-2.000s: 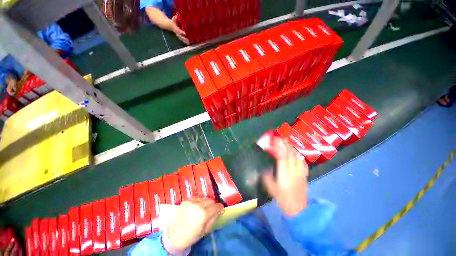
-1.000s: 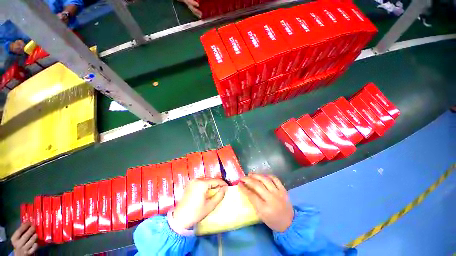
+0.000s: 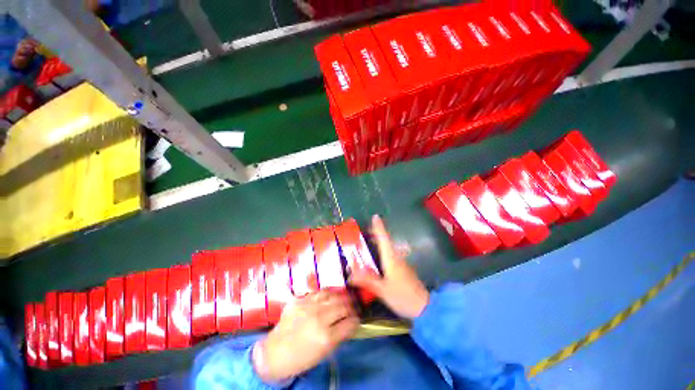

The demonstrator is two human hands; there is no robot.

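A long overlapping row of red boxes lies in front of me and to the left. My left hand is bent over the row's near edge, by a yellow sticker sheet of which only a strip shows at my waist. Its fingertips are hidden, so its hold is unclear. My right hand is at the right end box, index finger stretched forward, thumb and lower fingers at the box's near part. It is slightly blurred, and no sticker can be made out.
Stacked red boxes stand beside the metal rail. A slanted group of boxes lies at right. A grey upright and yellow board are at upper left. White scraps lie on the central belt. Another person's hand shows upper left.
Both hands were together at the yellow sheet a second ago; my right hand has moved forward to the end box. Less of the sheet shows. The other person's hand has left the row's left end.
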